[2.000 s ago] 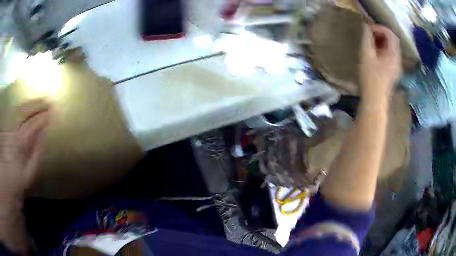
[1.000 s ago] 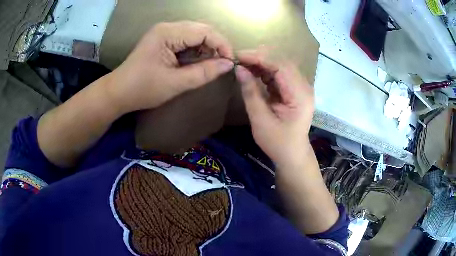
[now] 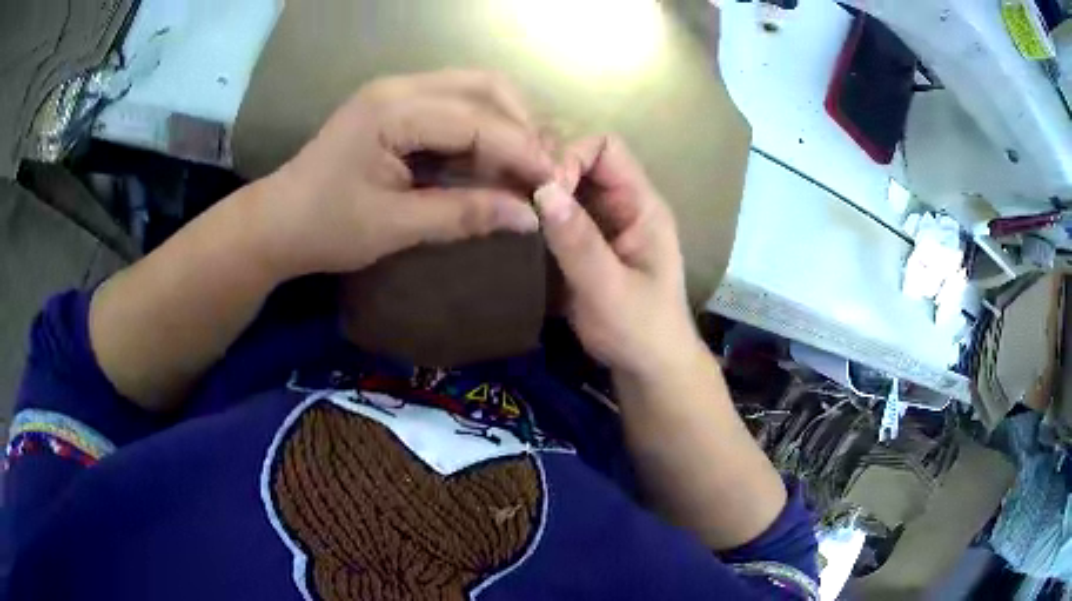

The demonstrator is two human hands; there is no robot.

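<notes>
A large tan garment panel [image 3: 694, 164] lies on the white table under a bright lamp glare. A smaller brown cloth piece [image 3: 453, 299], apparently a patch pocket, hangs below my hands over my lap. My left hand [image 3: 406, 176] is bent over its upper edge, with thumb and fingertips near the piece's upper right corner. My right hand [image 3: 617, 252] pinches at that corner with thumb and forefinger, close to my left fingertips. The exact fold or edge between the fingertips is hidden.
A black phone with a red edge [image 3: 872, 88] lies right of the panel, near the white machine arm [image 3: 976, 88]. White scraps [image 3: 935, 258] lie at the table's right. Brown cut-piece bundles [image 3: 1023, 340] are further right. More cloth pieces lie below the table edge.
My right hand has come from the cloth bundle at the right to meet my left hand at the smaller piece. Since one second ago, my fingertips have shifted slightly and the left thumb has moved lower.
</notes>
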